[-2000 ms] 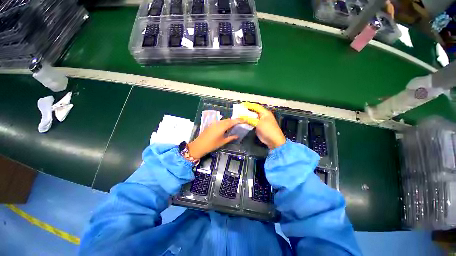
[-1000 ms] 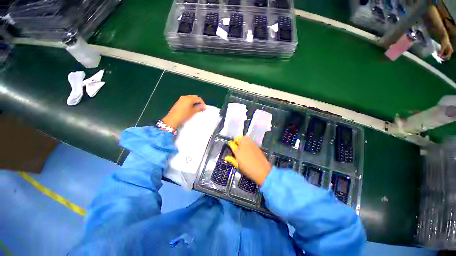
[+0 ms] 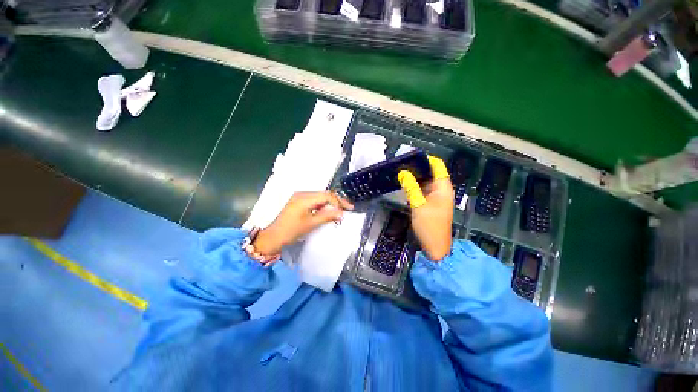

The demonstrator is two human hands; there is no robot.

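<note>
My right hand [image 3: 430,200], with yellow finger cots, grips a dark keypad phone [image 3: 383,178] by its screen end and holds it tilted above the tray. My left hand [image 3: 306,220] is at the phone's keypad end, its fingers on a white sleeve [image 3: 333,249] that hangs over the tray's lower left corner. Whether the phone's end is in the sleeve cannot be told. The clear blister tray [image 3: 556,253] holds several bare phones [image 3: 389,243] and a bagged one [image 3: 368,151] at its upper left. The stack of empty sleeves [image 3: 300,170] lies left of the tray.
Beyond the pale rail [image 3: 306,79], stacked trays of phones [image 3: 367,34] stand on the green belt [image 3: 222,27]. A dispenser bottle [image 3: 122,44] and crumpled white pieces [image 3: 111,102] are at the left. More clear stacked trays [image 3: 673,295] stand at the right.
My right hand has lifted a phone from the lower left pocket. My left hand has moved from the sleeve pile's top down to the phone's end, now with a sleeve. The view has shifted slightly.
</note>
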